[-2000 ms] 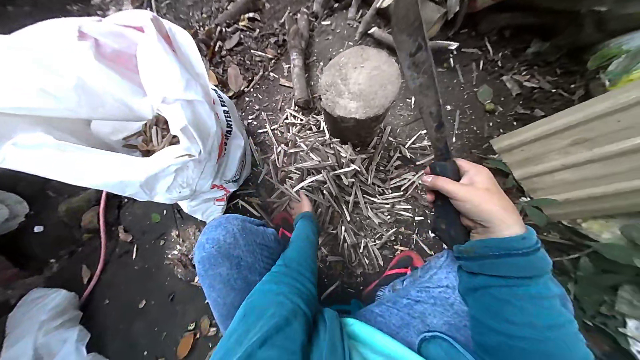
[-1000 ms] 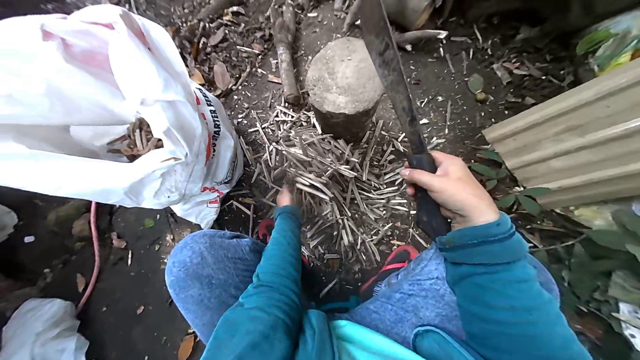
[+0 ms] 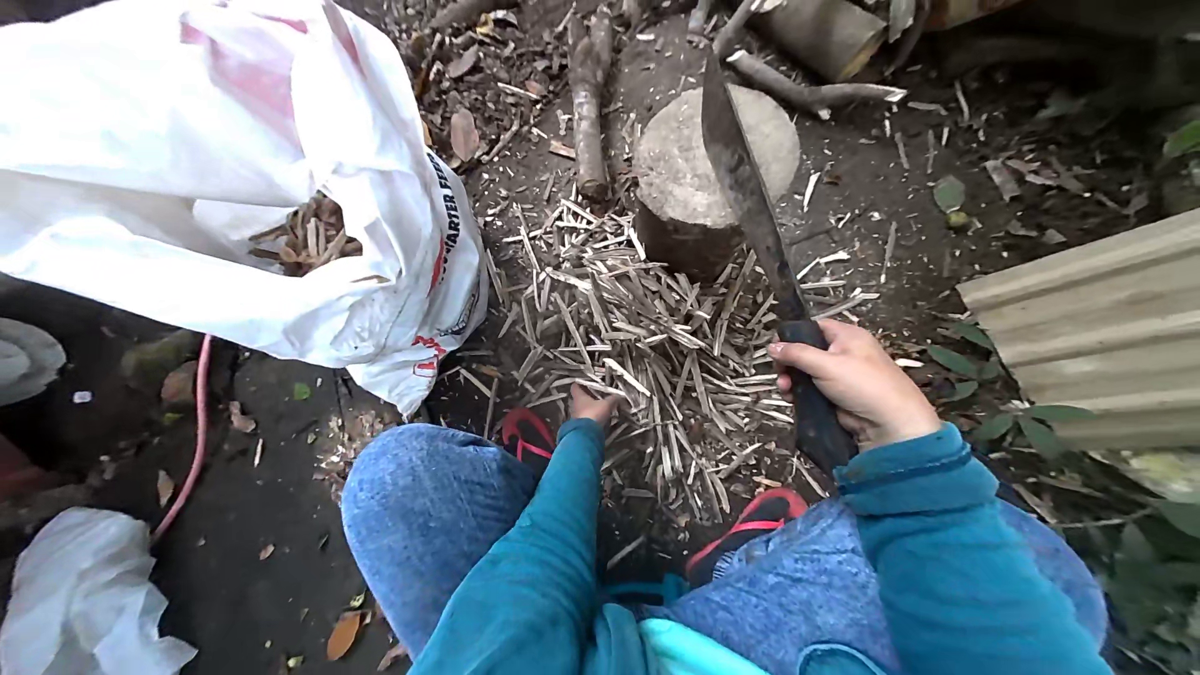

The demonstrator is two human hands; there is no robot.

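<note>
My right hand grips the black handle of a machete, its dark blade pointing up and away across the right part of a round chopping block. Low between my knees, my left hand is at the near left edge of a heap of split wood sticks. Its fingers are partly hidden, and whether they hold any sticks cannot be told. The heap lies on the ground on the near side of the block.
A white woven sack with wood pieces inside stands at the left. Corrugated sheet lies at the right. Beyond are a branch and a cut log. A pink hose and white plastic are at the lower left.
My left hand stays low at the stick heap, with only small shifts. My right hand keeps hold of the machete throughout.
</note>
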